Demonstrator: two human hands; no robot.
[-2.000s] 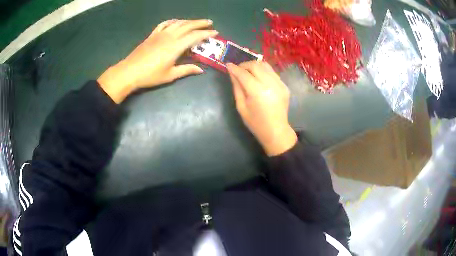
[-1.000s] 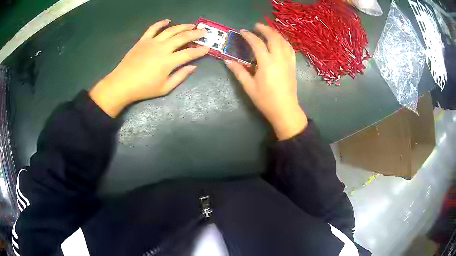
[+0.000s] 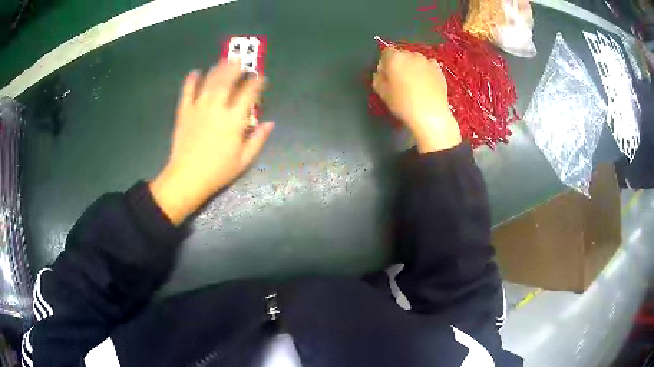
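A handheld unit (image 3: pixel 244 51) with red edges and a white face with dark spots lies on the dark green bench, upper left of centre. My left hand (image 3: pixel 219 122) is over it and covers most of it; the hand is blurred, and whether it grips the unit or rests on it cannot be told. A heap of thin red strips (image 3: pixel 482 86) lies at the upper right. My right hand (image 3: pixel 412 82) is at the heap's left edge with its fingers curled in. What its fingertips hold is hidden.
A bag with orange-tan contents (image 3: pixel 502 21) lies behind the heap. A flat clear plastic bag (image 3: pixel 566 115) and white slatted strips (image 3: pixel 615 89) lie to its right. A brown cardboard box (image 3: pixel 559 247) is below the bench edge at right. A white rail (image 3: pixel 122 32) curves along the back.
The unit has moved left and turned from slanting sideways to nearly upright in view, with my left hand over it. My right hand has left the unit and moved right to the red heap.
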